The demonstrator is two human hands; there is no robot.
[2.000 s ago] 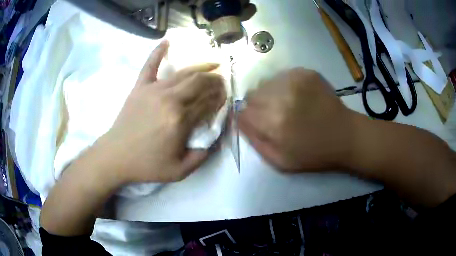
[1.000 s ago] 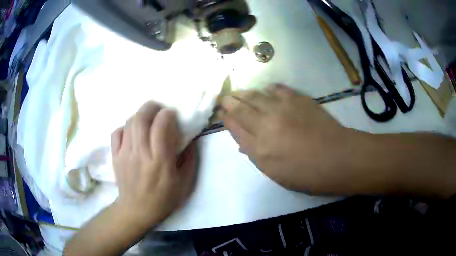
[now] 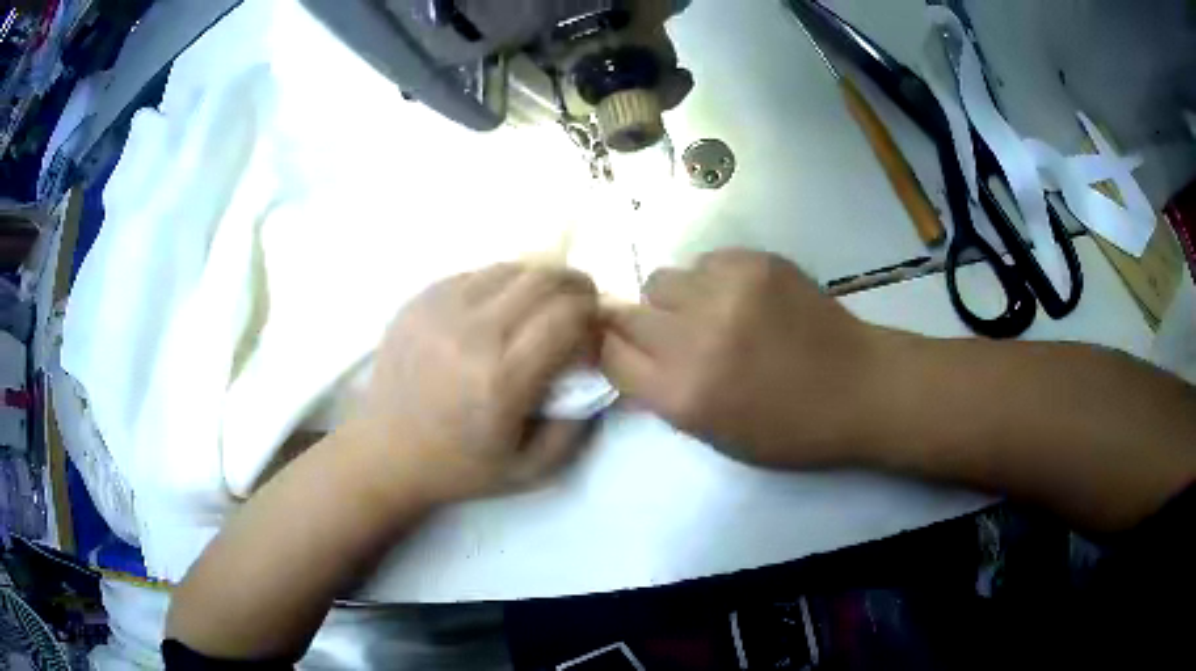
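A large white cloth lies heaped left of and below the sewing machine's needle area, its edge in front of the presser foot. My left hand, slightly blurred, is closed on the cloth edge, with a small white fold showing under its fingers. My right hand touches or nearly touches my left fingertips and pinches the cloth edge just below the needle. The fingertips and what exactly they pinch are partly hidden and blurred. The machine head with its brass-coloured knob is above, under bright light.
Black-handled shears lie at the right with white strips over them. An awl-like tool with an orange-brown handle lies beside them, and a tan card piece at far right. A round metal plate sits right of the needle.
My left hand has moved up and right from the lower cloth to meet my right hand. My right hand remains at the cloth edge. The camera view has shifted slightly.
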